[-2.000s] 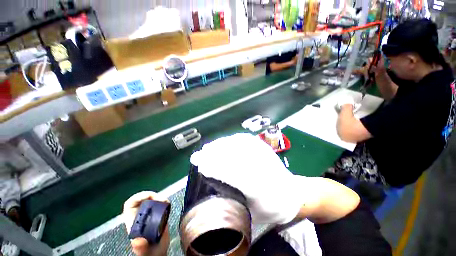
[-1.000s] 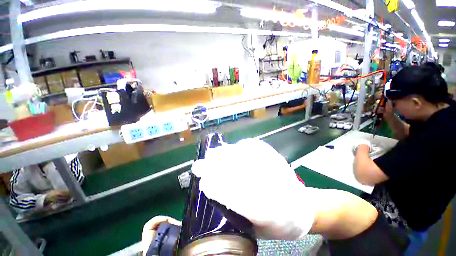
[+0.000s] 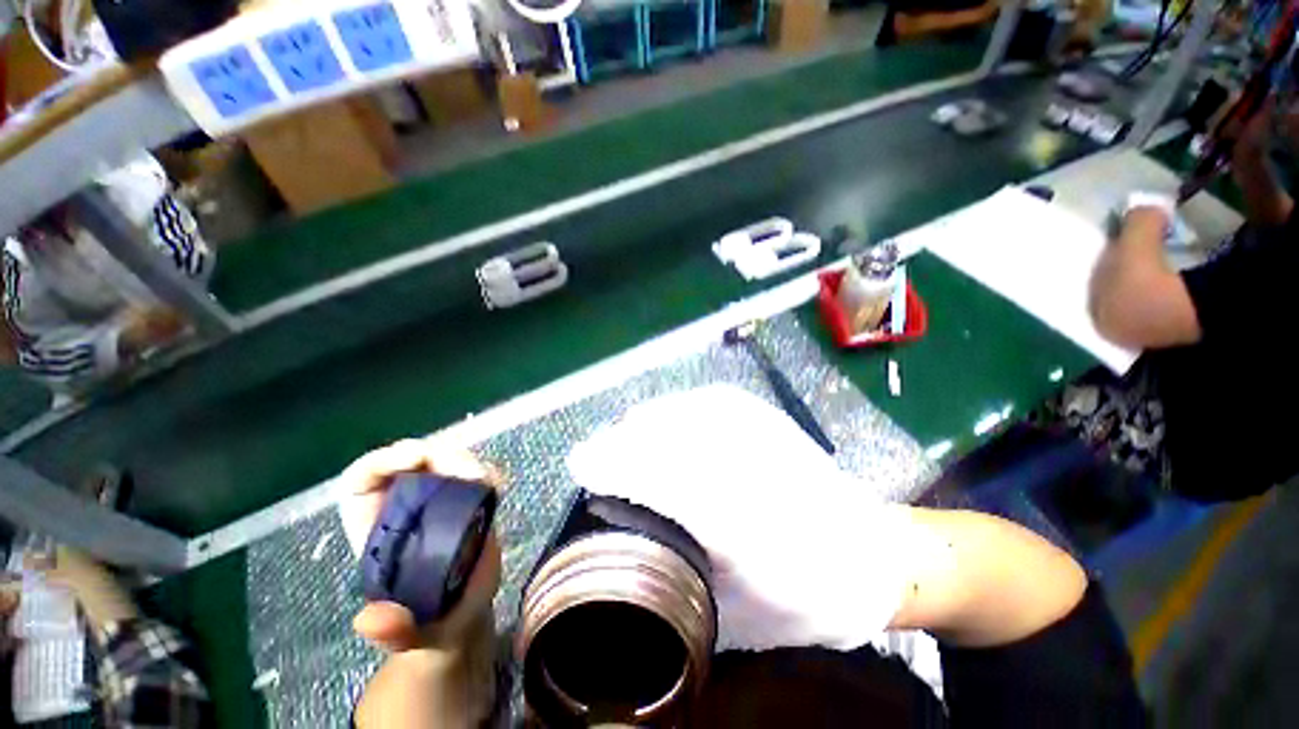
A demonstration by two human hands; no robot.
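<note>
A dark vacuum flask (image 3: 620, 624) with a steel threaded mouth is at the bottom centre, its open mouth facing me. My right hand (image 3: 755, 520), in a white glove, is wrapped around the flask's body from the right. My left hand (image 3: 428, 648), bare, holds the thick dark ribbed flask lid (image 3: 429, 544) to the left of the mouth. The lid is off the flask and apart from it. The fingertips of my right hand are not clear, as the glove looks overexposed.
A bubble wrap mat (image 3: 306, 605) lies below, with a black-handled mallet (image 3: 786, 387) on it. A red tray (image 3: 872, 316) holds a dispenser bottle (image 3: 869, 285). White loop-shaped parts (image 3: 522, 275) lie on the green conveyor (image 3: 428, 342). People sit at right and left.
The view has tilted down from the shelves and lights to the bench. The flask has moved from more upright to mouth towards me. The lid is now fully in view at left.
</note>
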